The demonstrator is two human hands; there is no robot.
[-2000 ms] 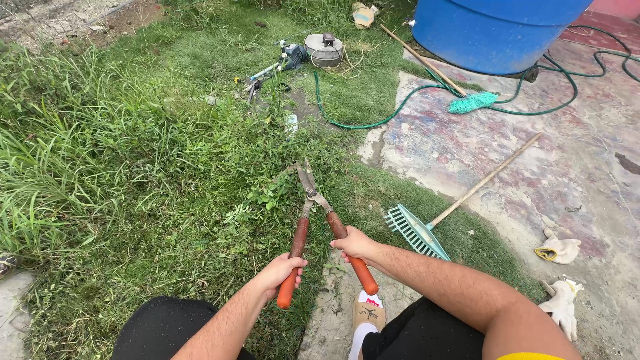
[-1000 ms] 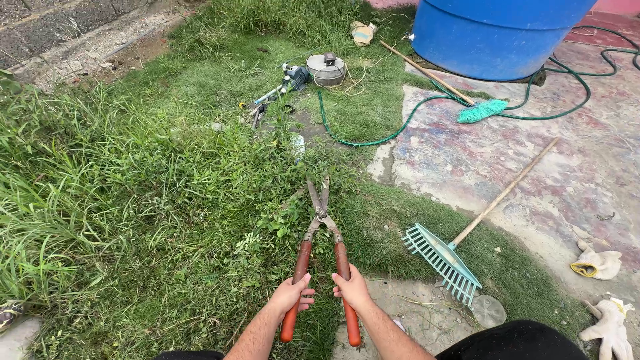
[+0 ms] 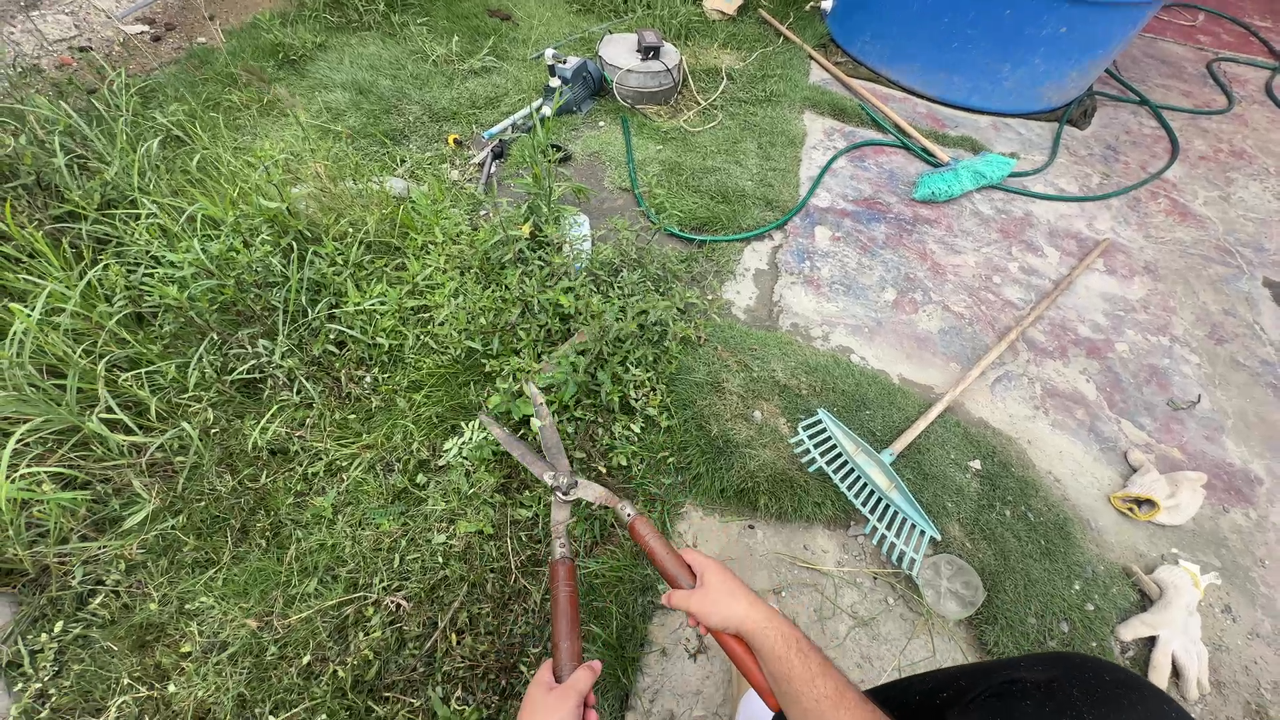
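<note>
A pair of hedge shears (image 3: 562,486) points up and left over the weeds (image 3: 600,370), its two metal blades apart. My left hand (image 3: 562,692) grips the left wooden handle near the bottom edge of the view. Around the right handle, whose lower end is orange, my right hand (image 3: 715,597) is closed. The blade tips lie at the near side of a leafy clump; how far they are from the leaves I cannot tell.
A light-blue plastic rake (image 3: 868,485) lies right of the shears, beside a round clear plastic piece (image 3: 950,586). Two work gloves (image 3: 1160,490) lie on the concrete at right. Farther off are a green hose (image 3: 720,238), a teal broom (image 3: 964,177), a blue tank (image 3: 990,50) and a pump (image 3: 575,84).
The shears' blades have swung to the left and their handles have spread wider apart than a second ago. Both hands have kept their hold.
</note>
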